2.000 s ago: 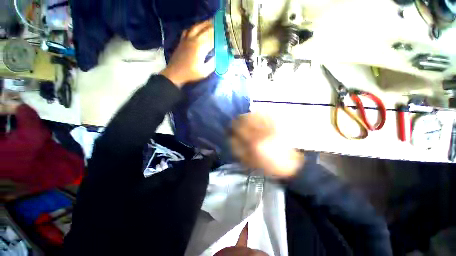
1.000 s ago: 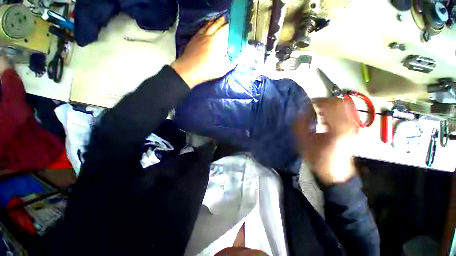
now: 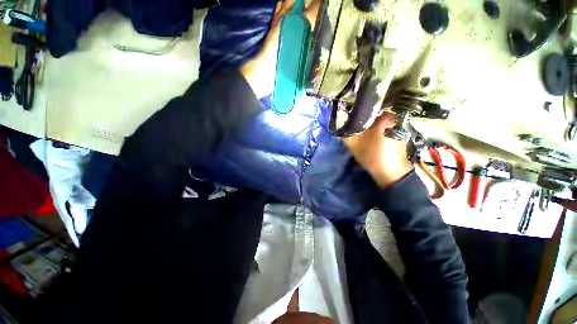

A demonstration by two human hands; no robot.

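The navy quilted panel (image 3: 278, 149) lies under the sewing machine head (image 3: 411, 50) and hangs over the table's front edge towards my lap. The teal machine lamp (image 3: 291, 63) lights it brightly. My left hand (image 3: 260, 68) reaches behind the lamp onto the navy fabric; its fingers are mostly hidden. My right hand (image 3: 379, 149) lies at the panel's right side, beside the needle area, with its fingers partly hidden behind the machine's metal parts. Whether either hand grips the fabric cannot be told.
Scissors with red and orange handles (image 3: 448, 166), a red-handled tool (image 3: 479, 188) and dark snips (image 3: 527, 210) lie right. Navy cut pieces (image 3: 152, 16) and a thin curved metal tool (image 3: 148, 49) lie left. White fabric (image 3: 63, 180) hangs below the left edge.
My right hand has moved from the panel's outer right side up to the needle area. My left hand has gone further behind the lamp. The view has shifted, with the machine head showing larger.
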